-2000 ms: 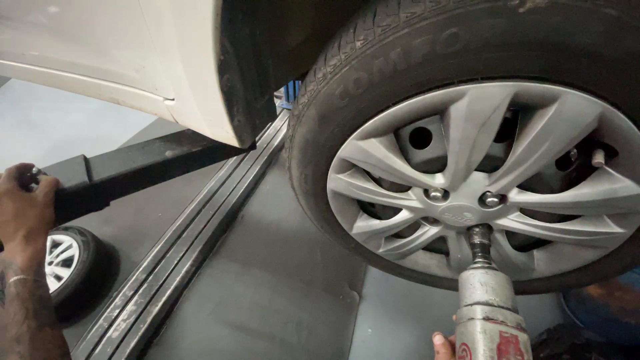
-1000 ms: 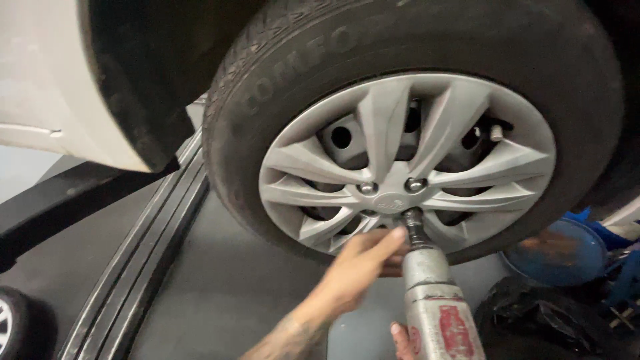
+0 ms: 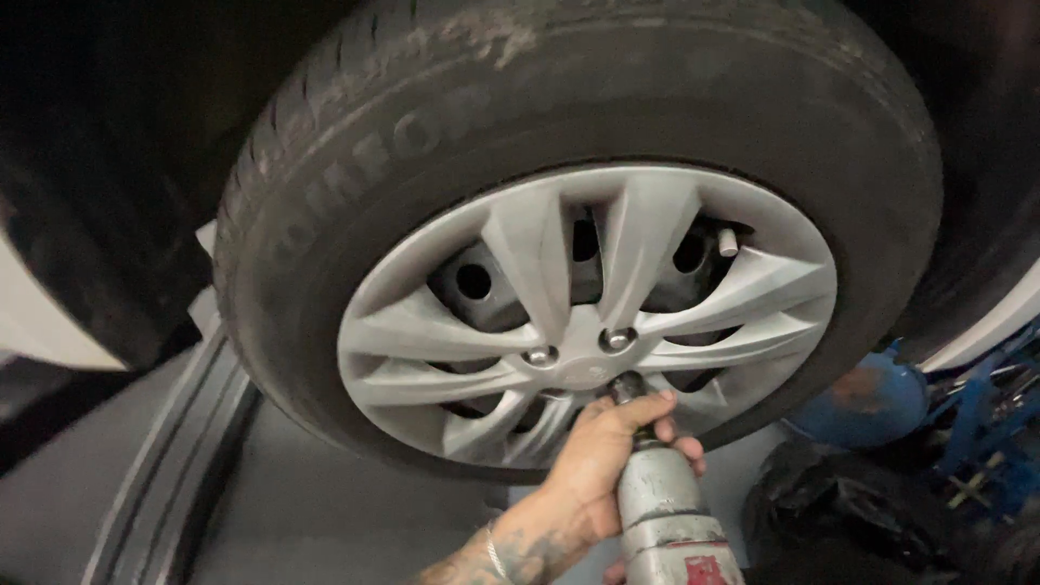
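A car wheel with a black tire [image 3: 390,162] and a silver plastic wheel cover [image 3: 455,325] fills the middle of the view. Two lug nuts [image 3: 618,340] show near its hub. An impact wrench [image 3: 662,496] with a worn metal body rises from the bottom edge, its dark socket [image 3: 627,387] at a lower lug position of the hub. My left hand [image 3: 601,455], a bracelet on its wrist, wraps its fingers around the socket and the wrench's nose. Of my right hand [image 3: 615,572] only a bit of finger shows beside the wrench body; its grip is mostly hidden.
White car bodywork [image 3: 49,317] stands at the left, above dark metal rails [image 3: 175,455] on the grey floor. At the lower right are a blue rounded container [image 3: 865,402], a black plastic bag [image 3: 845,512] and blue metal framing [image 3: 967,439].
My left hand has come from a dark lift arm at the far left onto the socket and nose of the impact wrench. The view has moved closer to the wheel.
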